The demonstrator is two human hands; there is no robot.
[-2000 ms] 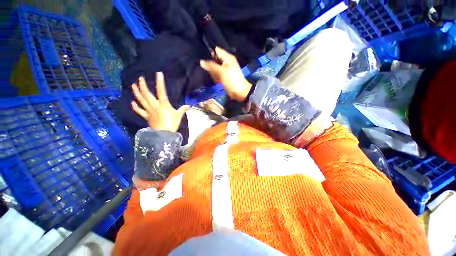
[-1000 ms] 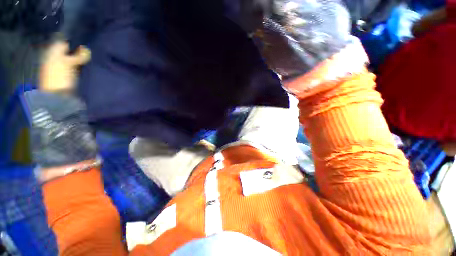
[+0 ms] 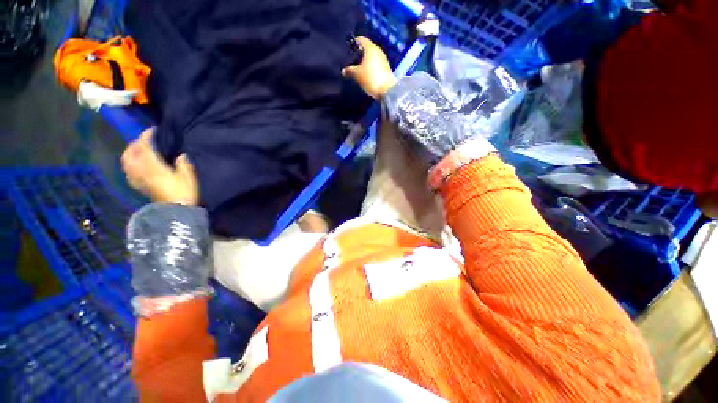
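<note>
A navy-black garment [image 3: 244,102] lies spread over a blue crate [image 3: 309,197] in front of my lap. My left hand [image 3: 161,171] is at the garment's left edge, with cloth pinched between its fingers and thumb. My right hand [image 3: 371,69] is just beyond the garment's right edge, above the crate's side. It holds a small dark tool [image 3: 356,50], which looks like thread snips; its tip is too small to make out.
An orange cloth bundle [image 3: 102,64] sits by the crate's far left corner. Blue grid crates [image 3: 67,228] stand at the left, with more at the far right. Crumpled clear plastic bags [image 3: 551,118] lie right of my knee. A person's red sleeve or clothing [image 3: 661,102] is close at the right.
The garment, bunched two seconds ago and raised one second ago, now lies spread out lower down. My right arm has come back into view, and my left hand has moved right and down onto the cloth edge.
</note>
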